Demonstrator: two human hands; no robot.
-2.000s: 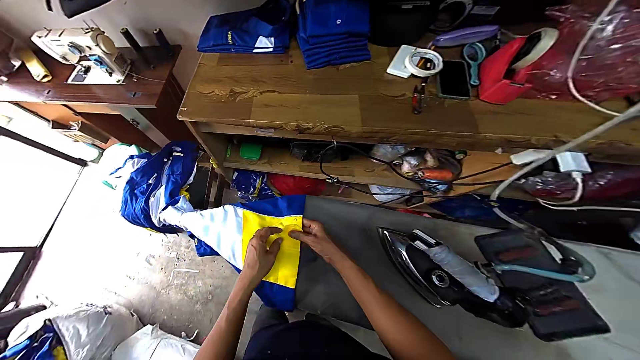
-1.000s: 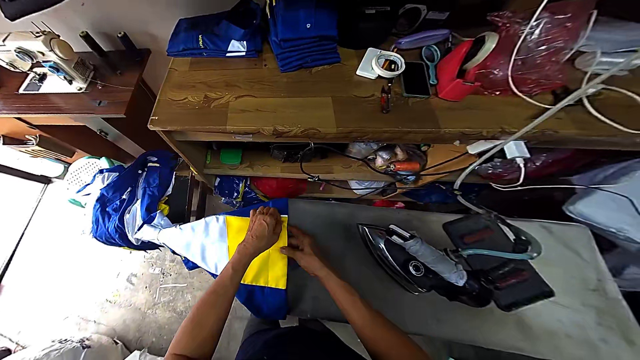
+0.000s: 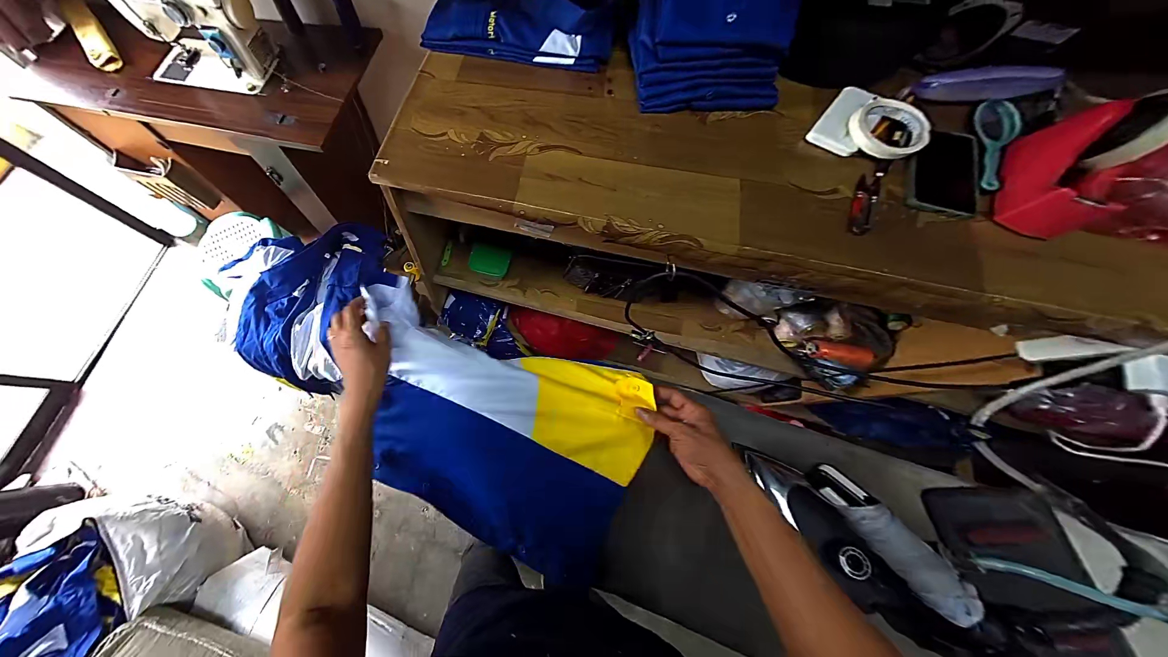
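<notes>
A blue, white and yellow cloth garment (image 3: 474,429) is spread between my two hands, its right part over the grey-covered ironing surface (image 3: 680,547). My left hand (image 3: 360,347) grips the garment's white fabric at the left. At the right, my right hand (image 3: 684,433) pinches the corner of the yellow part, where a small button-like detail shows. A steam iron (image 3: 858,547) with a cloth-wrapped handle lies just right of my right forearm. Bunched blue and white garments (image 3: 301,301) hang or rest beyond my left hand; what supports them is mostly hidden.
A wooden shelf unit (image 3: 630,192) stands ahead, bearing folded blue garments (image 3: 712,55), a tape roll (image 3: 890,128), a phone (image 3: 944,173) and a red tape dispenser (image 3: 1058,173). Black cables (image 3: 757,319) hang along its front. A sewing machine (image 3: 219,46) stands at upper left, sacks (image 3: 164,547) at lower left.
My left hand has moved left from the yellow part to the white fabric. The garment, lying flat under both hands before, is now stretched between them, with more of its blue fabric showing.
</notes>
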